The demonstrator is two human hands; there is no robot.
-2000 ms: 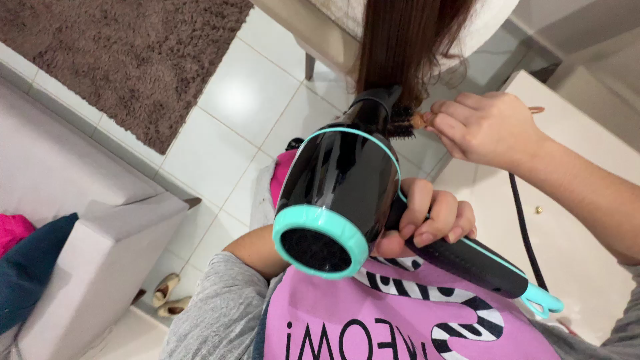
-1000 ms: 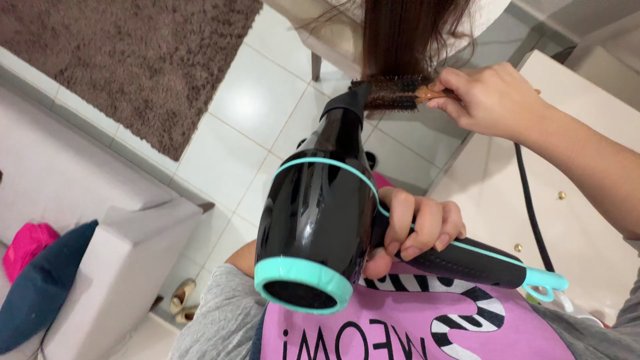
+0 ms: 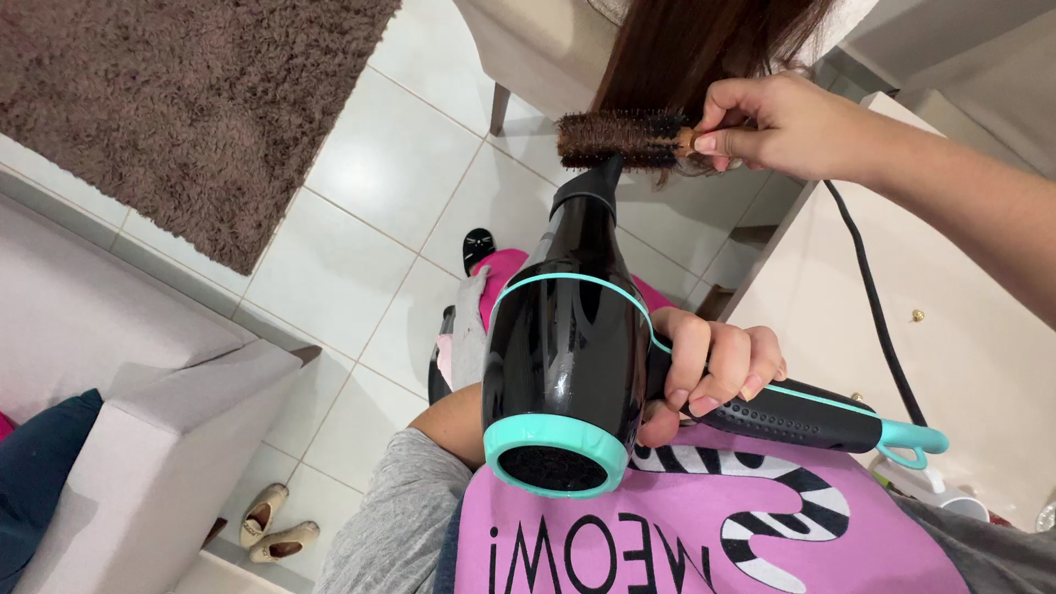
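My left hand (image 3: 718,367) grips the handle of a black and turquoise hair dryer (image 3: 569,355) in front of my chest. The dryer's flat nozzle points up at a round hairbrush (image 3: 623,140) and sits right by its bristles. The brush's wooden handle is pinched between the thumb and fingers of my right hand (image 3: 759,124). Long dark brown hair (image 3: 685,58) of a person hangs down to the brush, with strands over its bristles. That person's head is out of view.
A beige chair (image 3: 540,41) stands at the top. A black cord (image 3: 866,272) crosses a cream cabinet (image 3: 932,247) with small knobs at the right. At the left are a light sofa (image 3: 190,412), a cushion (image 3: 49,478) and a brown shaggy rug (image 3: 190,99). Shoes (image 3: 264,511) lie on the floor tiles.
Two seconds ago the brush was mostly hidden behind the nozzle; now its barrel shows fully, above the nozzle. Both hands keep their holds.
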